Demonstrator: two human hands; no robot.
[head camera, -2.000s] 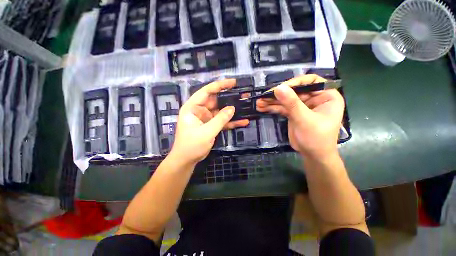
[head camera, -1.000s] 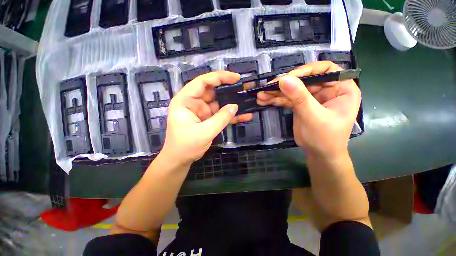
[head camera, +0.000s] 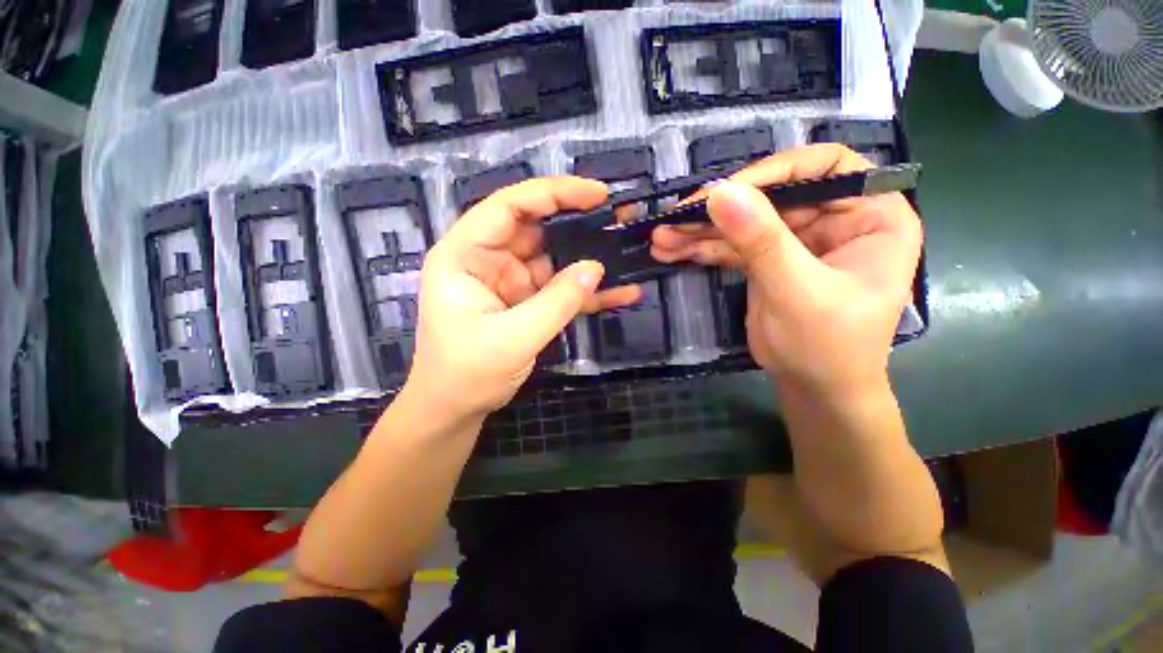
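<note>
My left hand (head camera: 491, 287) holds a black phone housing (head camera: 593, 249) by its left end, thumb below and fingers above, over the near row of the tray. My right hand (head camera: 816, 262) grips black tweezers (head camera: 816, 193) between thumb and fingers, with the broad end pointing right. The tweezer tips reach left onto the housing's surface. Whether a small piece is at the tips, I cannot tell. The right fingertips are at the housing's right part. Other black housings (head camera: 281, 293) lie in rows on a white wrinkled liner (head camera: 274, 121).
A dark grid sheet (head camera: 536, 421) lies along the bench's near edge, below my hands. A white fan (head camera: 1103, 51) stands at the far right on the green bench (head camera: 1020, 293). A cardboard box (head camera: 1008, 510) and a red object (head camera: 204, 549) are below the bench.
The view has shifted closer to the tray, so the tray and fan sit higher in the picture. Both hands keep their grips. The tweezers have changed angle slightly over the housing.
</note>
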